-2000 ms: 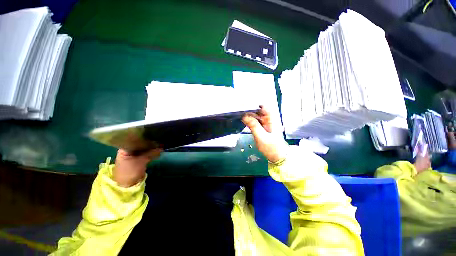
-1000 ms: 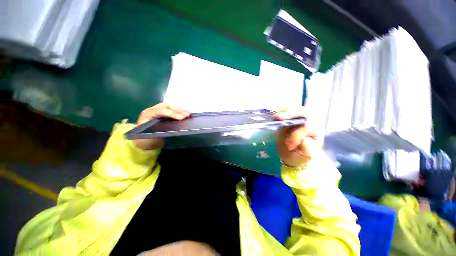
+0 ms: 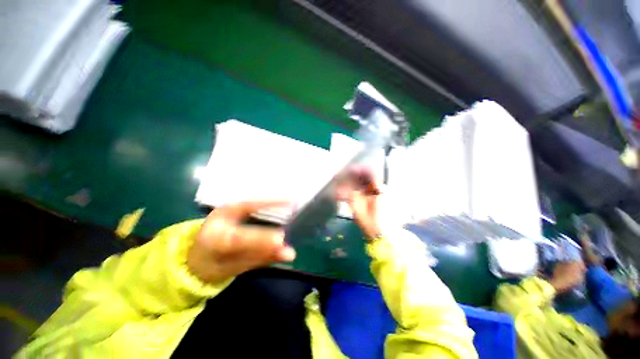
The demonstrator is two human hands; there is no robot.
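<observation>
A thin dark grey tablet (image 3: 316, 212), blurred by motion, is tilted and seen nearly edge-on, running from lower left to upper right. My left hand (image 3: 235, 242) is at its lower left end, thumb and fingers around the edge. My right hand (image 3: 361, 198) grips it farther up on the right side; the fingers are blurred. White sleeves (image 3: 263, 163) lie flat on the green bench behind the tablet. A small white sheet (image 3: 344, 145) lies beside them, partly hidden by the tablet.
A tall stack of white sleeves (image 3: 467, 165) stands at right, another pile (image 3: 52, 59) at left. A dark panel (image 3: 365, 105) lies at the back. A blue bin (image 3: 484, 329) is below right. People in yellow and blue smocks are at far right. Tiny yellow bits (image 3: 338, 251) lie near the bench edge.
The tablet has turned from nearly level to a steep slant, its right end swung up and away. Both hands still hold it. The camera view has shifted.
</observation>
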